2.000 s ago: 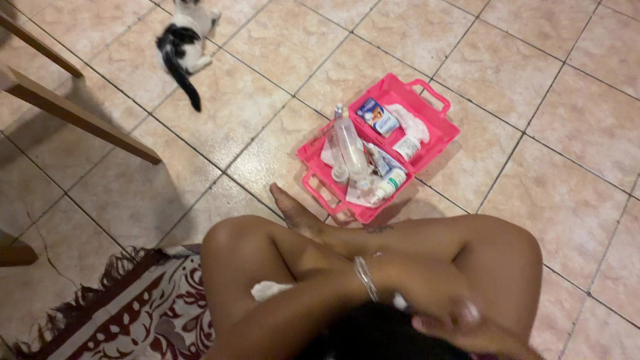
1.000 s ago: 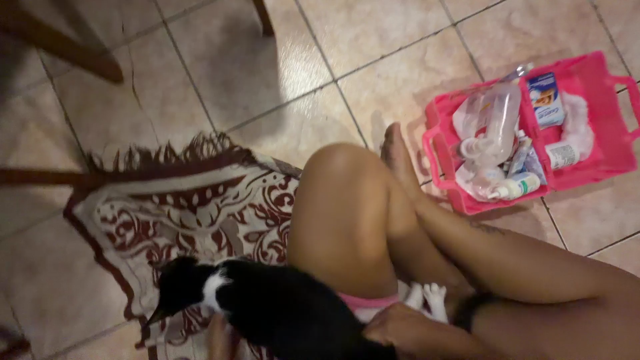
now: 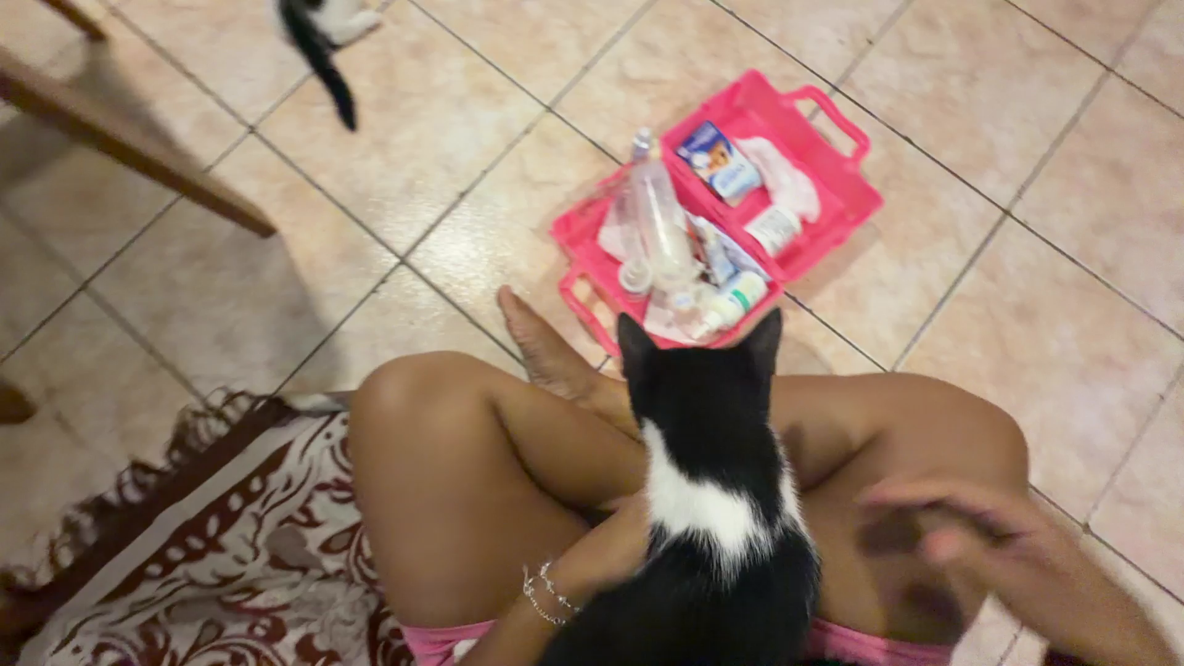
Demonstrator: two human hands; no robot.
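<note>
A black-and-white cat (image 3: 712, 499) is upright in my lap between my crossed legs, its back to the camera and its head towards the pink plastic case. My left hand (image 3: 624, 546) reaches in against the cat's left side, a silver bracelet (image 3: 546, 592) at the wrist; its fingers are hidden by the cat. My right hand (image 3: 971, 536), blurred, hovers over my right thigh beside the cat, fingers apart, with nothing seen in it. The open pink case (image 3: 832, 213) holds a clear plastic bottle (image 3: 661, 222), a blue-and-white box (image 3: 719, 162), a white bottle (image 3: 737, 301) and white wadding (image 3: 782, 176).
Another black-and-white cat (image 3: 324, 46) is on the tiled floor (image 3: 444, 176) at the top left. Wooden furniture legs (image 3: 139, 153) stand at the left. A fringed, patterned brown-and-white cloth (image 3: 231, 555) lies beside and under my left leg.
The cat, stretched over the cloth and my left side one second ago, is now upright in my lap facing the case. My right hand is now apart from it. The view has turned back strongly.
</note>
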